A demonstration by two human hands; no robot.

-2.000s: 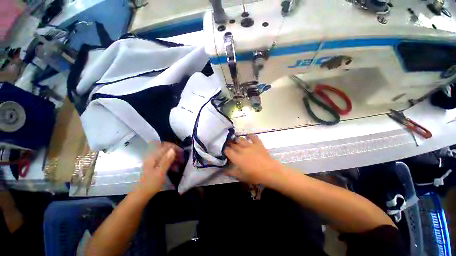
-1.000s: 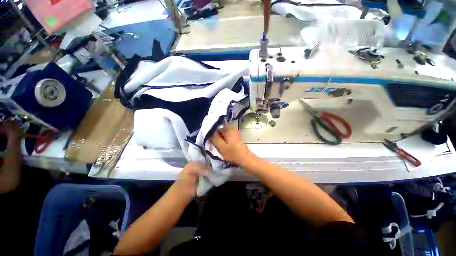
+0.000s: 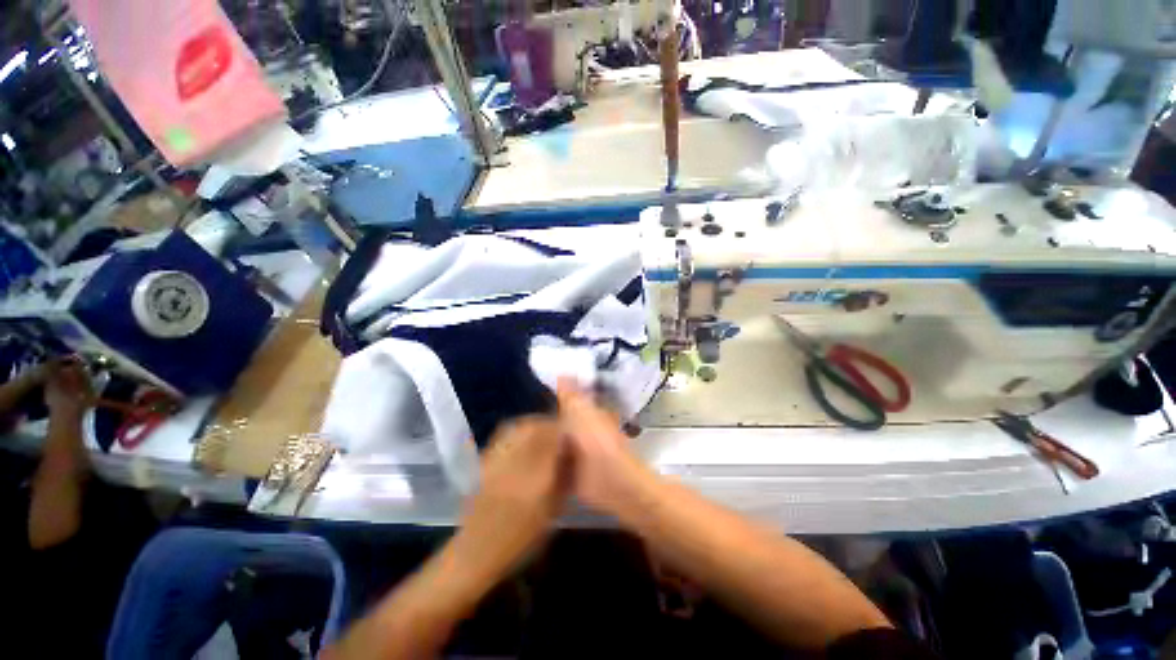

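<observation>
The white garment with navy panels (image 3: 488, 368) lies heaped on the table left of the needle. My left hand (image 3: 522, 471) and my right hand (image 3: 596, 451) are together at the garment's front edge, both blurred. Part of the white cloth rises just above my right hand. The fingers are too blurred to tell their grip. The sewing machine's needle and presser foot (image 3: 684, 355) are right of the cloth, with the lamp lit.
Scissors (image 3: 845, 380) with red and black handles lie against the machine bed. Thread snips (image 3: 1051, 445) lie at the right. A blue machine with a handwheel (image 3: 170, 304) and brown cardboard (image 3: 264, 406) are at the left. A blue crate (image 3: 232, 548) stands below left.
My hands have come together at the garment's front edge; before, they were apart on the cloth. The view has tilted up, showing more of the tables behind and the pink hanging pack.
</observation>
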